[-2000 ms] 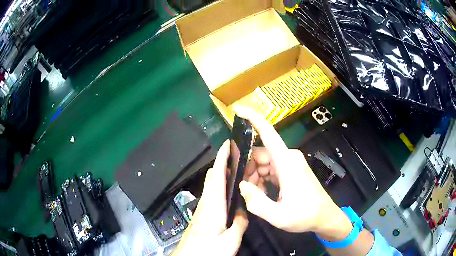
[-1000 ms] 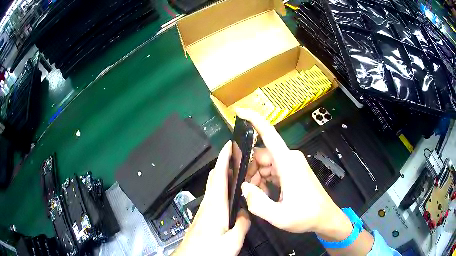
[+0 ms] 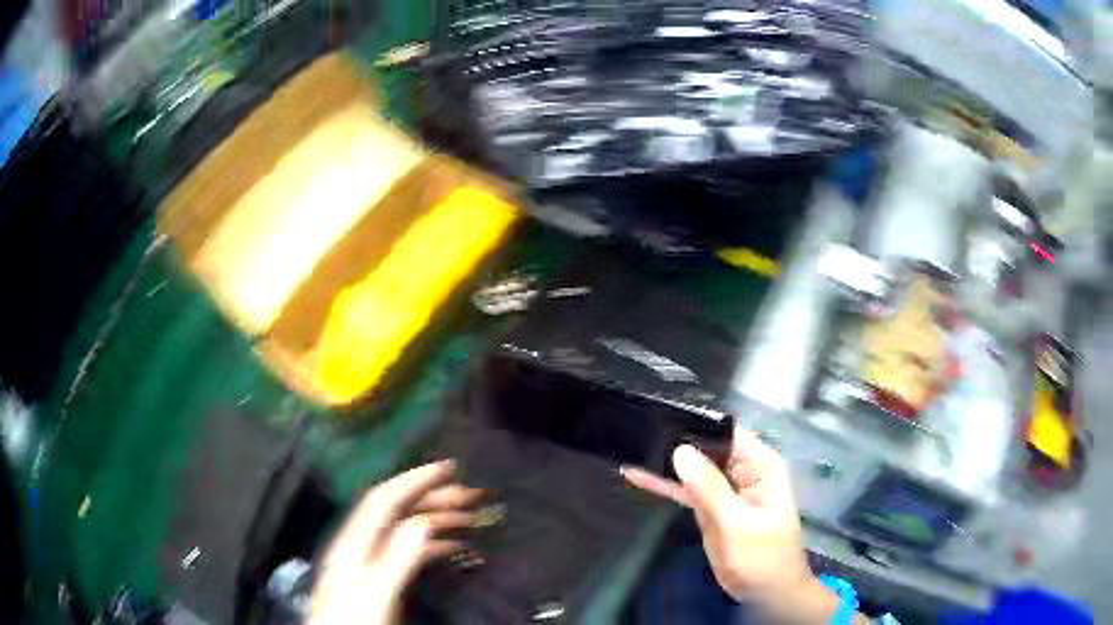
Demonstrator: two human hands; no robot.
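The picture is blurred by motion. My right hand [image 3: 745, 513], with a blue wristband, holds a black phone body [image 3: 586, 415] by its right end. The phone body lies nearly level, its dark face towards me, over the dark parts tray [image 3: 574, 330]. My left hand [image 3: 397, 537] is apart from it at the lower left, fingers spread, holding nothing visible. The inner parts of the phone body cannot be made out.
An open brown carton [image 3: 232, 171] with yellow batteries [image 3: 421, 293] stands upper left. A camera lens plate [image 3: 505, 294] lies beside it. Shiny black blister trays [image 3: 659, 98] are at the back. A white machine [image 3: 781, 330] with a tan fixture [image 3: 909, 348] is on the right.
The view has swung right, so the carton now shows further left. My left hand has let go of the phone body. The phone body has turned from upright to nearly level in my right hand.
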